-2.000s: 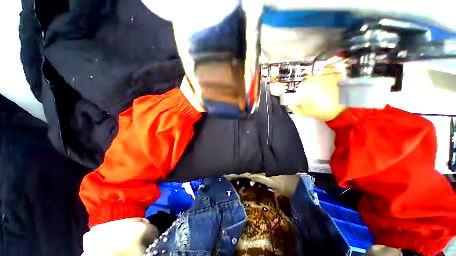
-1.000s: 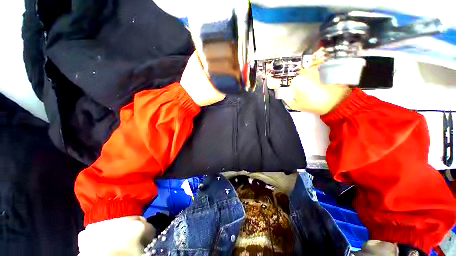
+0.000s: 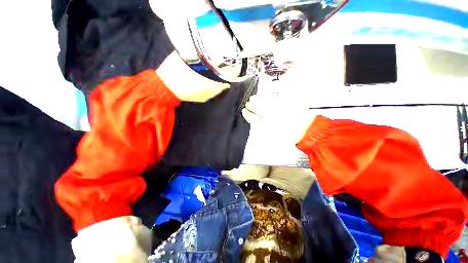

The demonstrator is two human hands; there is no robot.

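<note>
The black garment piece (image 3: pixel 208 133) lies on the white machine table, its edge running up to the needle area of the sewing machine (image 3: pixel 274 64). My left hand (image 3: pixel 197 85) lies flat on the garment, left of the edge, with the fingers pointing right; its fingertips are partly washed out. My right hand (image 3: pixel 274 115) is at the garment's right edge just below the needle area, its fingertips closed on that edge; the hand is overexposed against the white table. The presser foot is too blurred to make out.
A black rectangle (image 3: pixel 370 63) is on the white surface at right. Slim dark snips (image 3: pixel 463 132) are at the far right. More black cloth (image 3: pixel 36 169) hangs at left. Blue material (image 3: pixel 192 190) shows below the table. The machine head with a blue stripe spans the top.
My right hand has moved left and down from beside the needle to the garment edge. My left hand has shifted slightly left and up. The garment has shifted left, and the view has moved.
</note>
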